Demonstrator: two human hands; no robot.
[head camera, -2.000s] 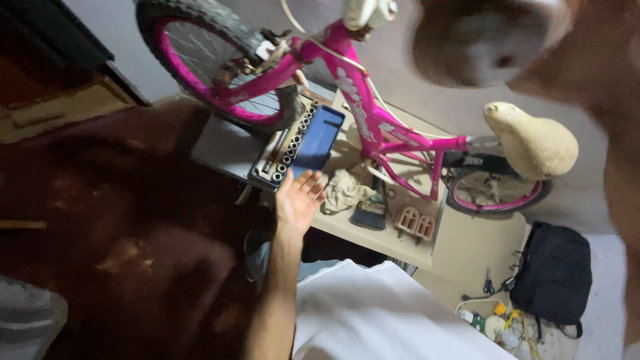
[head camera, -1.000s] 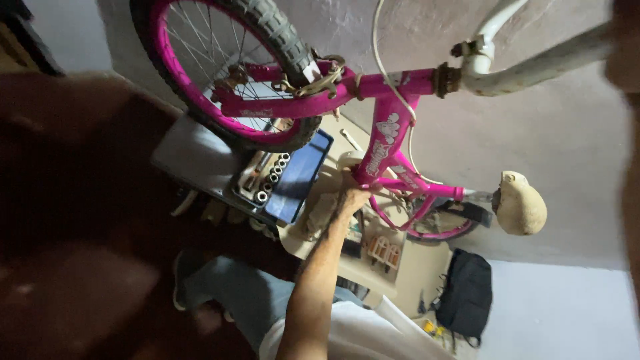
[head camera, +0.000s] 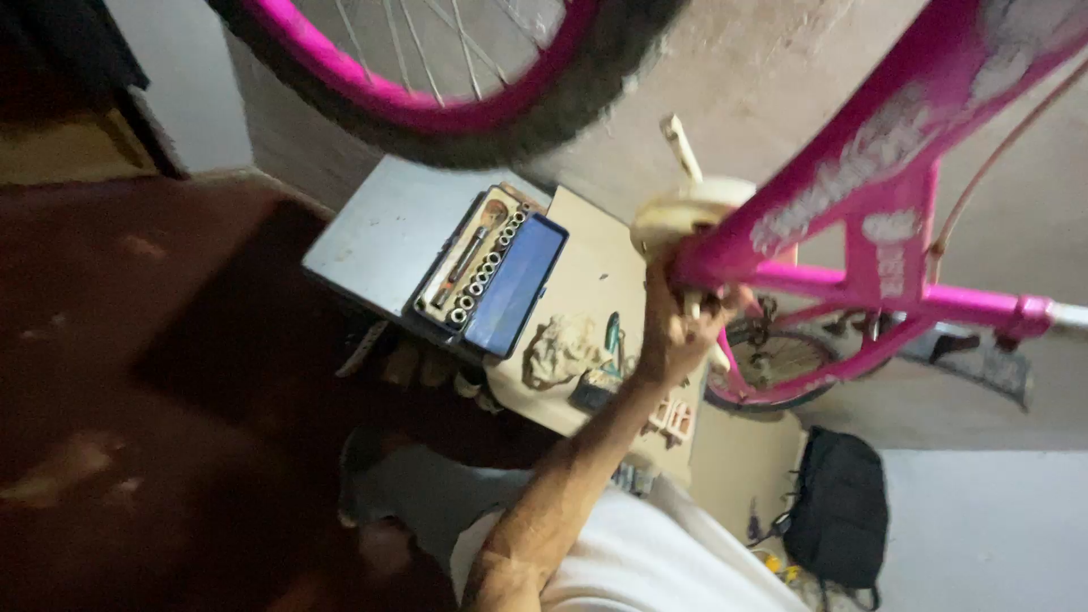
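A pink bicycle (head camera: 799, 191) with white lettering fills the upper right, its front wheel (head camera: 399, 98) cut by the top edge. My left hand (head camera: 676, 340) grips the underside of the frame around the bottom bracket, beside a whitish chain guard (head camera: 710, 200) and crank arm (head camera: 680, 149); the exact finger contact is partly hidden. My right hand is out of view. Left of the bicycle, an open blue socket set case (head camera: 517, 285) lies on a table, with a row of sockets (head camera: 483, 276) and a dark handle (head camera: 467, 255). A crumpled cloth (head camera: 565, 348) lies between the case and my forearm.
Beside the cloth are a green-handled tool (head camera: 612, 331), a dark block-like item (head camera: 595, 391) and orange-white pedals (head camera: 676, 416). The light tabletop (head camera: 365, 229) ends above a dark red floor (head camera: 170, 382). A black backpack (head camera: 837, 501) lies lower right; a wall rises behind the bicycle.
My left hand was open near the socket case, then reached the bicycle's lower frame, where it still is. The handlebar and saddle have left view as the view shifted and the bicycle came closer.
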